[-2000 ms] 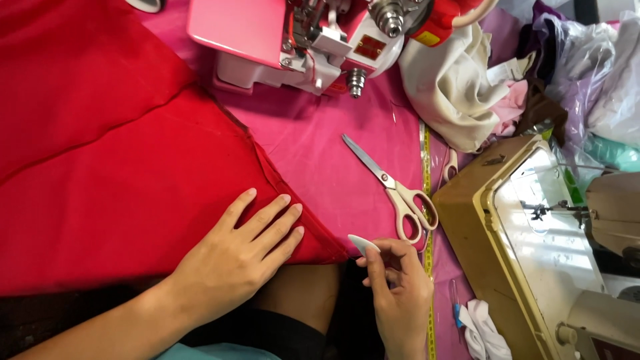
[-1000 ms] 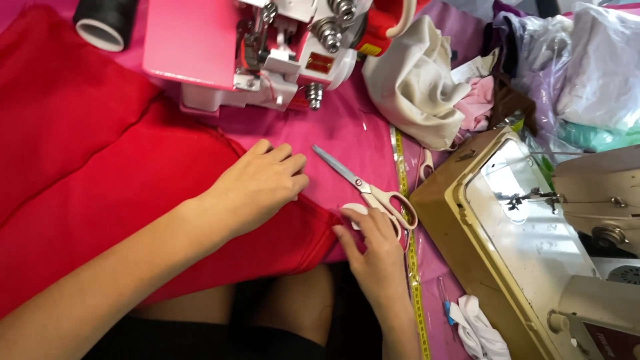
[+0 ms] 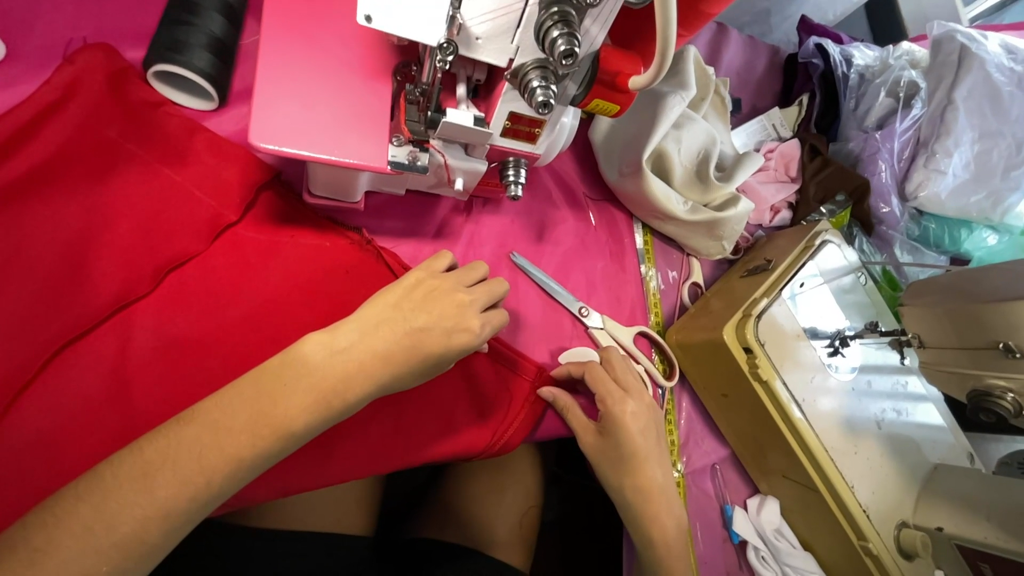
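A large piece of red fabric [image 3: 264, 336] spreads over the pink table cover and hangs at the near edge. My left hand [image 3: 432, 316] rests on its upper edge with fingers curled; the fingertips are mostly hidden, so their hold is unclear. At the fabric's right corner, my right hand [image 3: 596, 392] pinches the hemmed edge between thumb and index finger. A flat white piece of tailor's chalk [image 3: 579, 355] lies just above the right fingers, beside fabric scissors [image 3: 588, 314] with cream handles, whose blades are closed and point up and left.
A pink and white overlock machine [image 3: 448, 104] stands at the top, a black thread cone [image 3: 196, 56] to its left. At right are a sewing machine in a tan base [image 3: 720, 344], cream cloth [image 3: 672, 152] and plastic bags [image 3: 968, 120]. A yellow tape measure [image 3: 670, 432] runs along the table.
The chalk that my right hand held is now on the table, and that hand pinches the fabric corner. My left hand has gone from lying flat on the fabric to curled at its upper edge.
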